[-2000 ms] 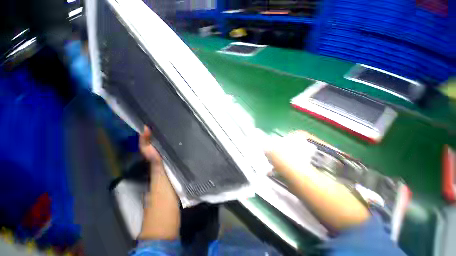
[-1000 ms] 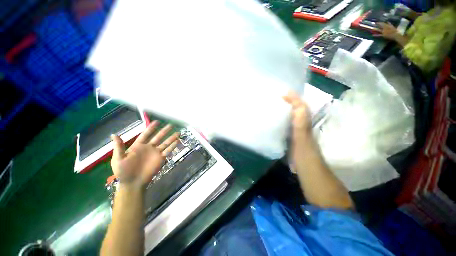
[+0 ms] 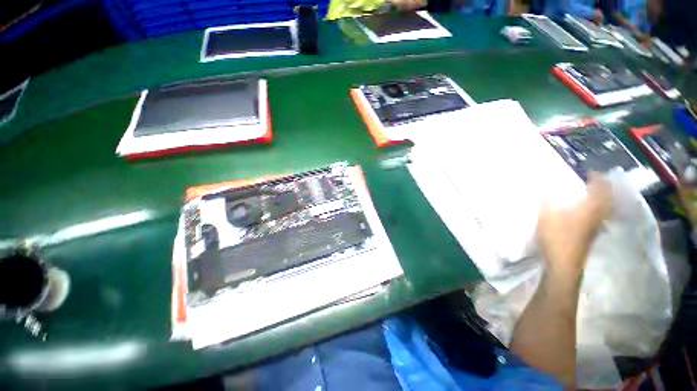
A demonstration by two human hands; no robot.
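Note:
My right hand (image 3: 569, 225) is over the white sheets (image 3: 489, 172) at the right edge of the bench. It is blurred, and whether its fingers grip a sheet is unclear. My left hand is not in view. An open laptop base (image 3: 283, 225) lies in front of me with its board, fan and black battery pack showing. It rests on white sheets over a red pad (image 3: 181, 286). A large crumpled clear plastic bag (image 3: 630, 282) hangs at the right bench edge, beside and below my right hand.
A closed unit (image 3: 200, 107) lies on a red pad at the back left. More open bases (image 3: 416, 99) lie behind and to the right on the green bench (image 3: 84, 183). A round white device (image 3: 53, 290) stands at the left. Other workers (image 3: 355, 8) are at the far side.
The large white sheet has come down from in front of my view onto the bench at the right. My left hand has left the picture. The view has turned, showing the whole open base.

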